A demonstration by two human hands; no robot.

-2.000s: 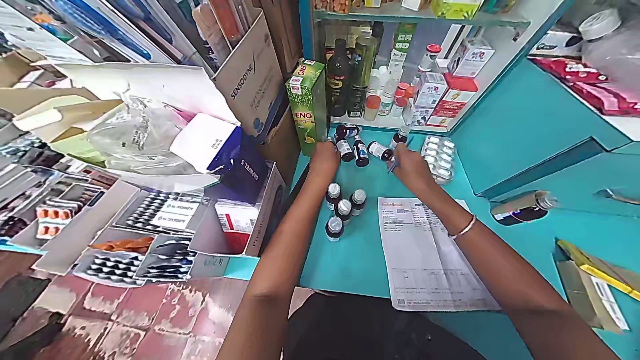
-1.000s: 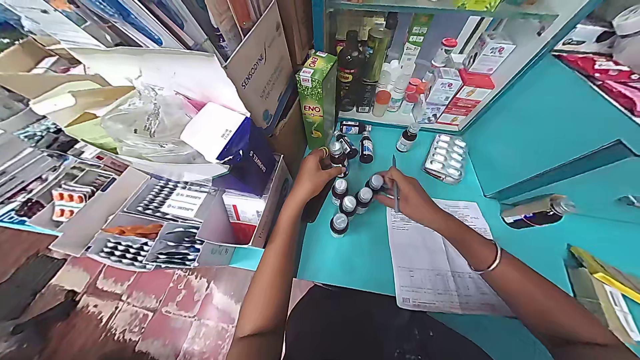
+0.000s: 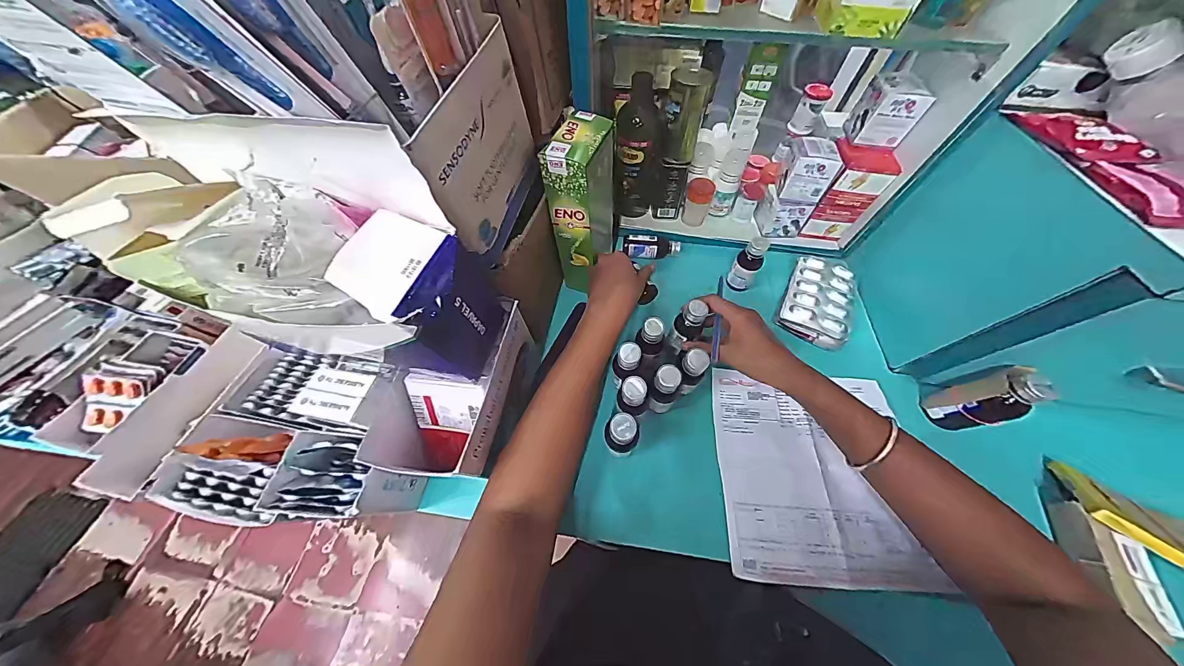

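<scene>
Several small dark bottles with silver caps stand close together on the teal counter, one of them a front bottle (image 3: 622,433). My right hand (image 3: 740,338) has its fingers on a capped bottle (image 3: 690,321) at the back right of the group, with a thin blue pen (image 3: 718,324) held upright in it. Behind the group, my left hand (image 3: 618,282) is on a dark bottle (image 3: 647,292), mostly hidden by the fingers. A dark bottle lies on its side (image 3: 647,247) by the cabinet. Another bottle (image 3: 746,265) stands further right.
A printed paper sheet (image 3: 805,499) lies under my right forearm. Beside it are a tablet blister pack (image 3: 818,301) and a lying bottle (image 3: 985,398). A green ENO box (image 3: 580,199) stands by the glass-shelved cabinet. Open cartons with blister packs (image 3: 296,388) are on the left.
More bottles now stand in the front group than two seconds ago. My left hand has moved back from the group since one second ago, toward the cabinet.
</scene>
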